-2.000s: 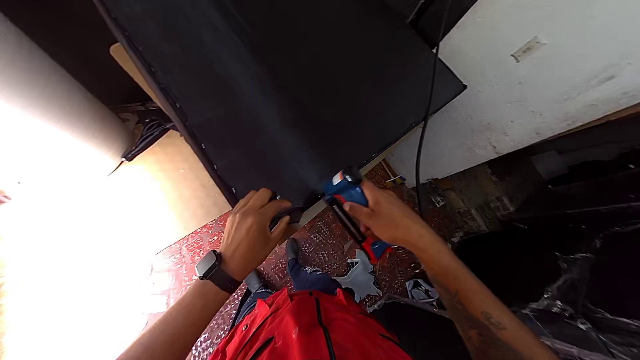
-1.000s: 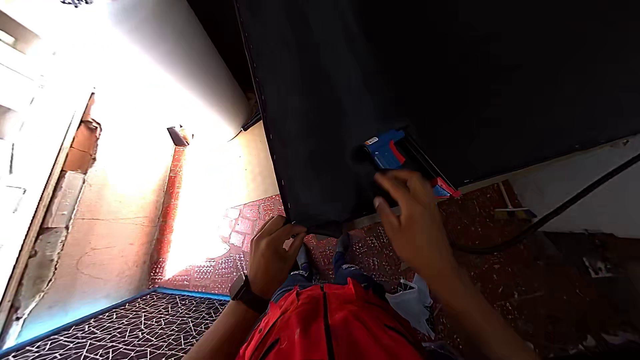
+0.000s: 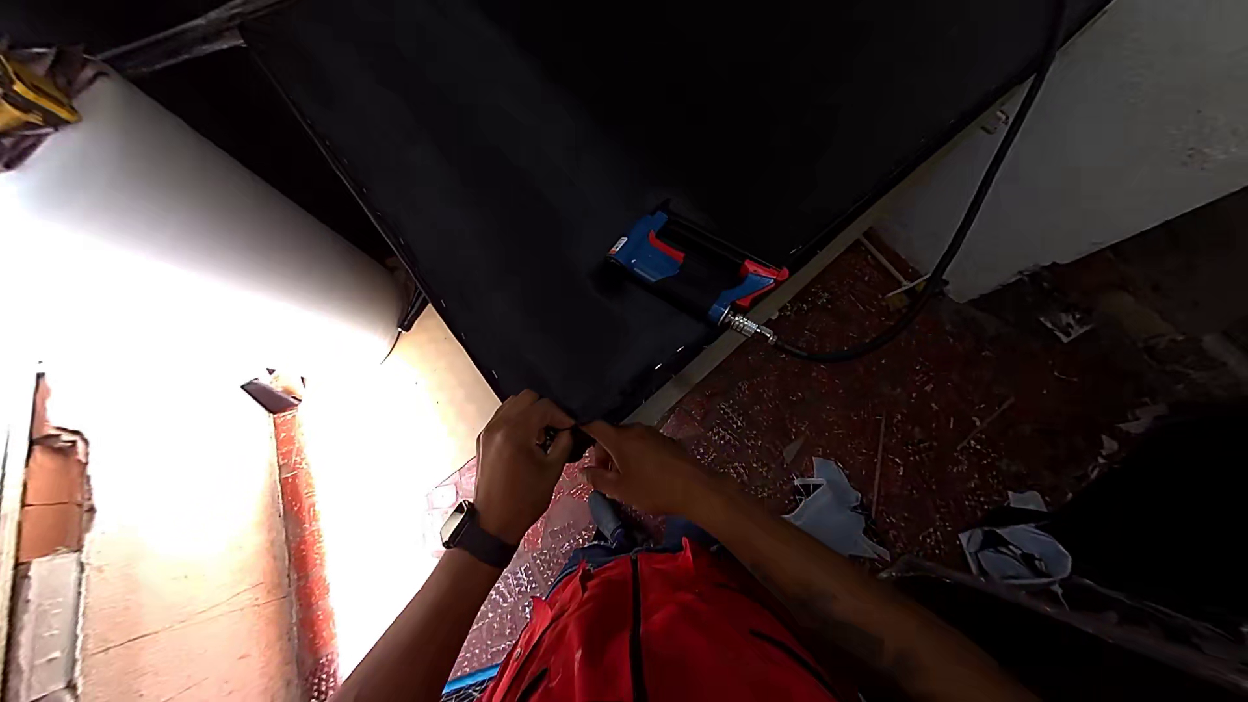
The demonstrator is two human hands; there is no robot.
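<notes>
Black fabric (image 3: 507, 224) covers a large flat panel, with staples along its edges. At the panel's near corner my left hand (image 3: 522, 458), with a watch on its wrist, pinches the fabric. My right hand (image 3: 648, 468) grips the same corner from the right, its fingertips almost touching the left ones. Up and to the right of my hands, a blue and red pneumatic stapler (image 3: 697, 258) lies on the fabric near the right edge. A black air hose (image 3: 868, 346) is joined to it by a metal coupling (image 3: 746, 326).
Torn pale scraps (image 3: 834, 512) and debris lie on the red patterned floor (image 3: 780, 419) to the right. A white wall (image 3: 1150, 127) stands beyond the panel's right edge. A large white roll or cylinder (image 3: 244, 214) is at the left. The hose curves up along the right side.
Two seconds ago my right hand held the stapler; it has let go, and the stapler lies on the fabric. My right hand has come to the corner beside my left. The view has turned.
</notes>
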